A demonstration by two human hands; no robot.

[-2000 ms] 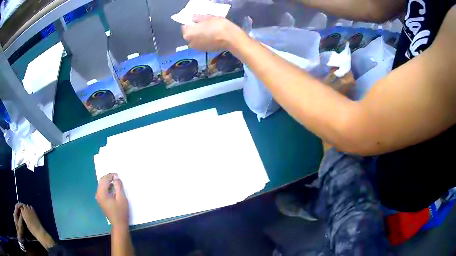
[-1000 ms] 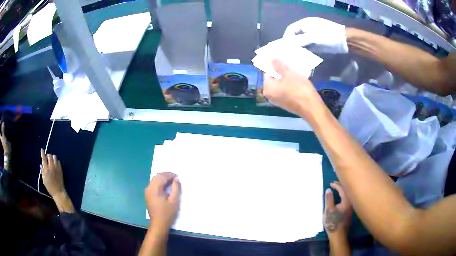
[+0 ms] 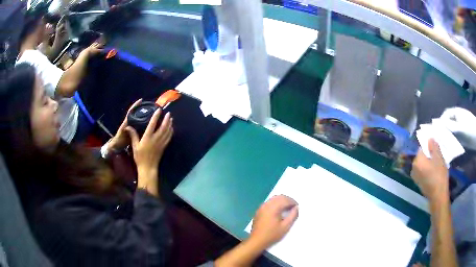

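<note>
A stack of flat white sleeves [image 3: 339, 219] with uneven edges lies on the green-topped bench. My left hand [image 3: 275, 220] rests on the stack's left part, palm down, with thumb and fingers curled close together. Whether it pinches a sleeve cannot be told. My right hand cannot be made out; only a tiny skin-coloured sliver shows at the bottom edge, right of the stack.
At left a person holds a black speaker [image 3: 142, 113] with an orange strap [image 3: 168, 98]. At right another person's hand [image 3: 430, 169] holds small white pieces. Colour boxes [image 3: 336, 126] stand behind the rail [image 3: 344, 156]. A metal post [image 3: 254, 68] rises beside loose white bags [image 3: 219, 99].
The view has swung left, bringing the person with the speaker into sight. My left hand stays on the stack. The tattooed hand seen right of the stack has left the picture, apart from a possible sliver.
</note>
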